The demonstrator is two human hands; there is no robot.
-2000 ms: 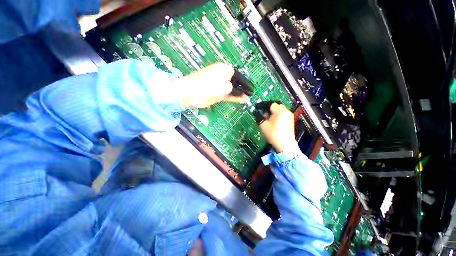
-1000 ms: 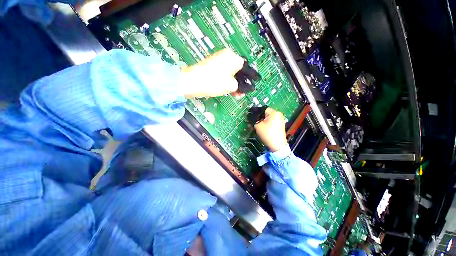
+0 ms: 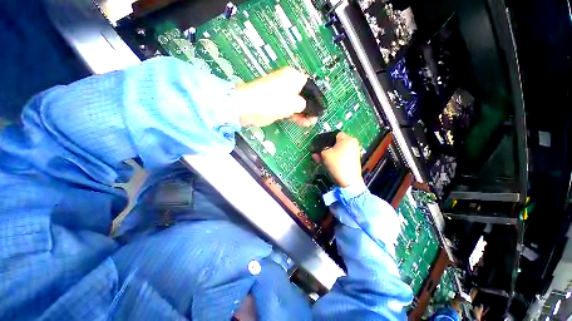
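A green printed circuit board lies in a dark carrier, slanting across the picture. My left hand reaches over its middle, fingers bent down, with black coverings on some fingers. My right hand is over the board's lower right part, fingers curled, with black on the fingertips. The hands are close but apart. Their fingertips point at the board; whether either pinches a small part is hidden.
Silvery rails run along both sides of the board. Dark bins with pale, blue and tan components stand beyond. A second green board lies lower right, with another person's hand at the bottom.
The hands have moved slightly apart since the earliest frame, my right hand a little to the left on the board. The view has shifted slightly. Another person's hand now shows at the bottom right.
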